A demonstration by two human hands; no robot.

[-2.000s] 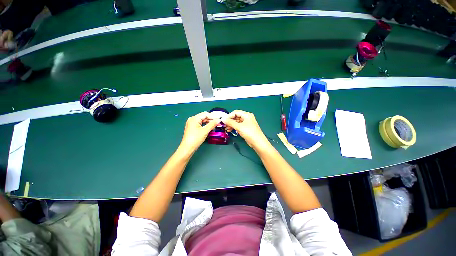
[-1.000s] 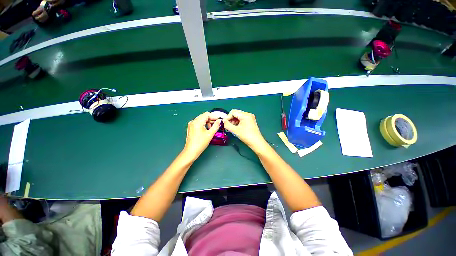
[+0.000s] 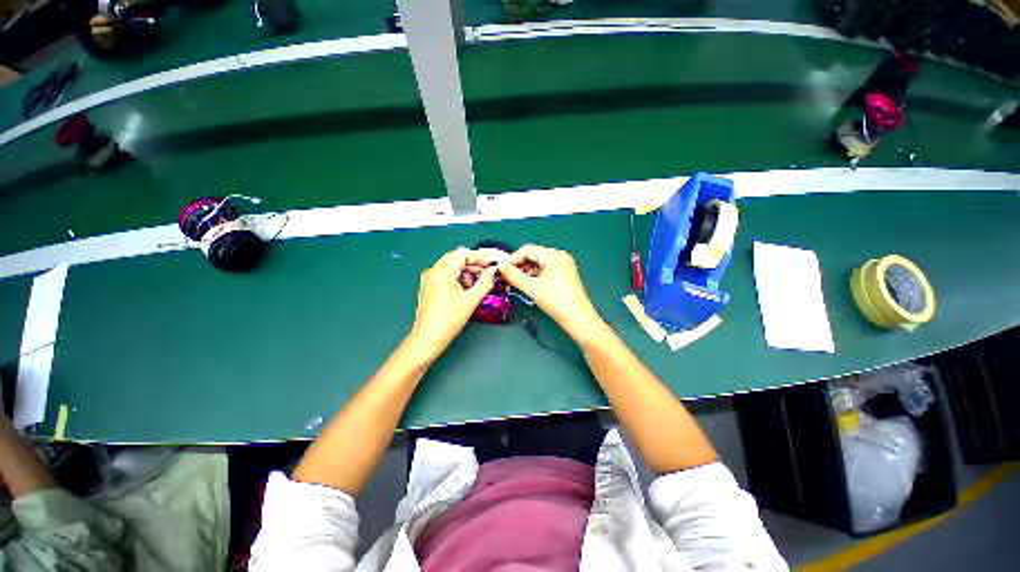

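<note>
A wired unit with a magenta end (image 3: pixel 492 310) lies on the green bench in front of me, magenta end toward me and black round end away. My left hand (image 3: pixel 450 293) and my right hand (image 3: pixel 546 284) meet over its pale middle, fingertips pinched close together. The fingers hide most of the middle, and what small piece they pinch is hard to tell. A thin black lead wire (image 3: pixel 539 336) trails on the bench to the right of the unit.
A blue tape dispenser (image 3: pixel 678 268), red screwdriver (image 3: pixel 636 269), white sheet (image 3: pixel 792 297) and tape roll (image 3: pixel 891 293) are on the right. Another unit (image 3: pixel 224 234) sits at the left on the white strip. A metal post (image 3: pixel 438 112) stands ahead. A person's arm (image 3: pixel 25 463) shows lower left.
My hands stay over the unit, with only small finger shifts. The units on the far green surface have moved to the right.
</note>
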